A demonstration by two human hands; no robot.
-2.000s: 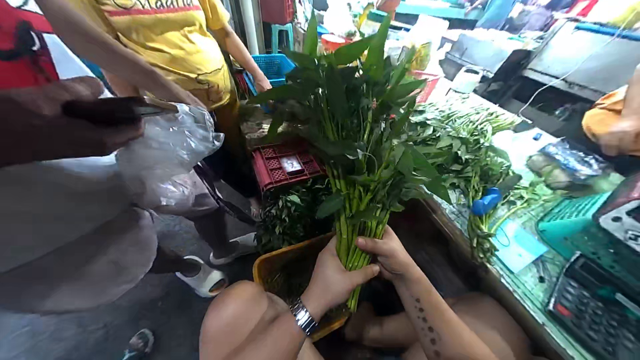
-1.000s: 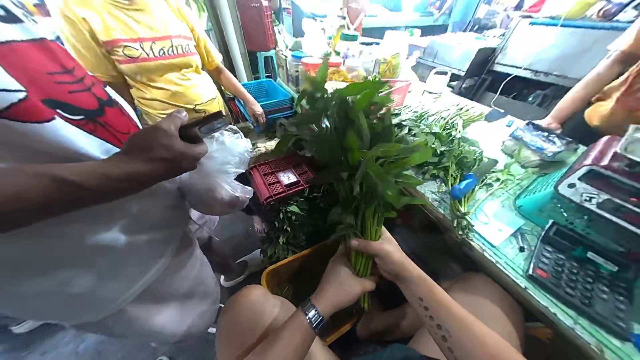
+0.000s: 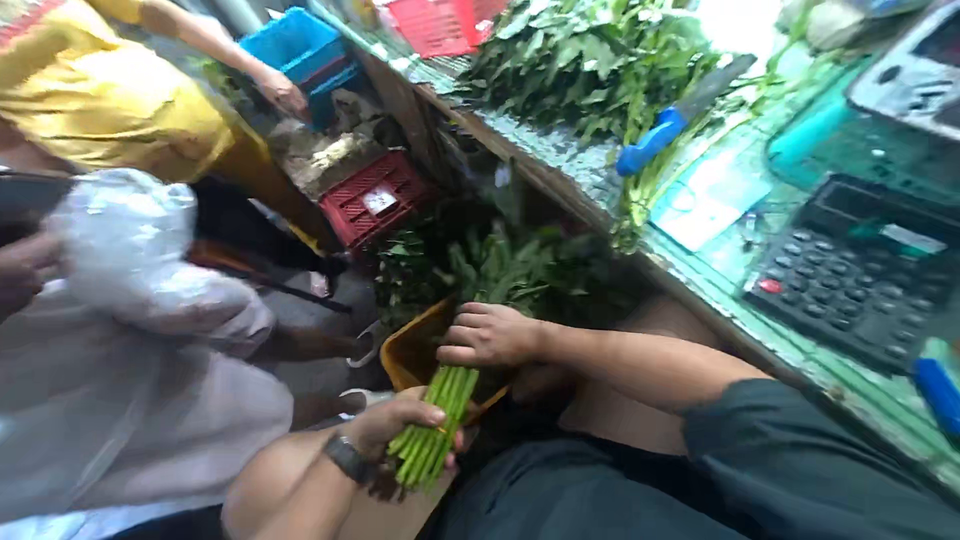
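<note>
A bundle of long green vegetable stalks [image 3: 435,442] is tilted in front of me, its cut ends toward me and its leaves pointing away over the yellow crate [image 3: 409,345]. Near the cut ends, my left hand [image 3: 397,427] is closed around the stalks, with a thin orange band by the thumb. Higher up, my right hand [image 3: 487,335] grips the same bundle just below the leaves, its palm hidden. The leafy end [image 3: 502,262] is blurred and merges with dark greens behind it.
On the green counter [image 3: 720,300] at right lie leafy greens [image 3: 592,67], a blue-handled knife [image 3: 656,142] and a black calculator [image 3: 847,277]. A red crate [image 3: 375,199] stands beyond the yellow one. At left, one person holds a plastic bag [image 3: 127,240]; another wears yellow [image 3: 112,105].
The bundle was upright with its leaves high; now it is tipped down and away. My right hand has moved up the stalks, apart from my left. The view has swung downward.
</note>
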